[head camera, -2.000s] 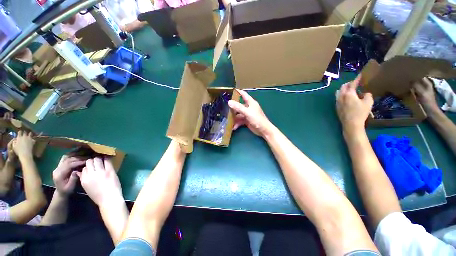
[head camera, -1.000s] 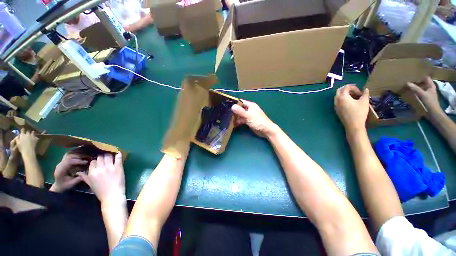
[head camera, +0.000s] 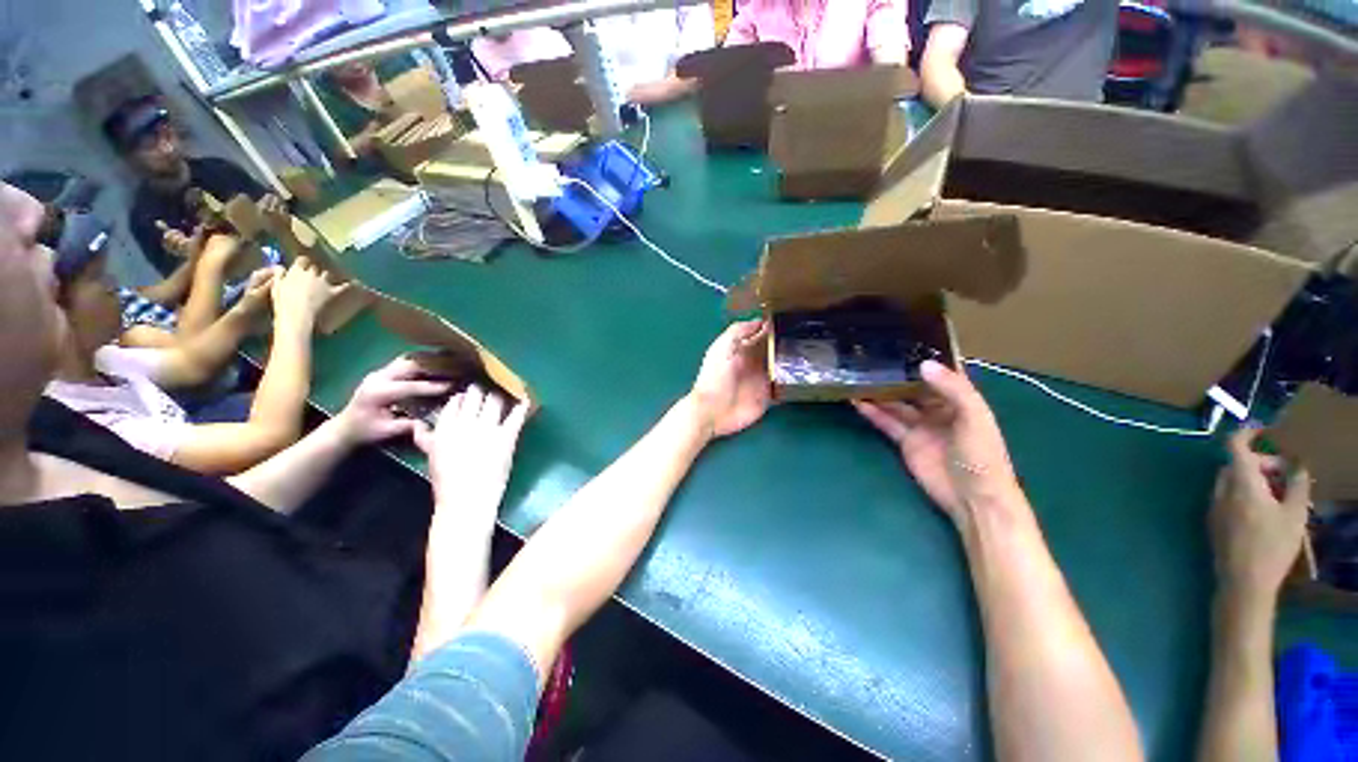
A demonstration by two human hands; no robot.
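Note:
A small brown cardboard box [head camera: 855,393] is held above the green bench at the centre, its lid [head camera: 894,262] standing open at the back. Dark, shiny bagged contents [head camera: 856,350] lie inside it. My left hand [head camera: 734,381] grips the box's left side. My right hand [head camera: 938,433] holds its front right corner, thumb at the rim and fingers under the front edge.
A large open carton [head camera: 1110,305] stands behind the box on the right. A white cable [head camera: 1083,412] runs across the bench. A blue basket [head camera: 603,194] sits back left. Neighbours' hands work at boxes on both sides. Blue cloth [head camera: 1318,707] shows at lower right.
The view has swung left. The small box has turned so its lid is at the back rather than the left. My left hand now shows at the box's left side.

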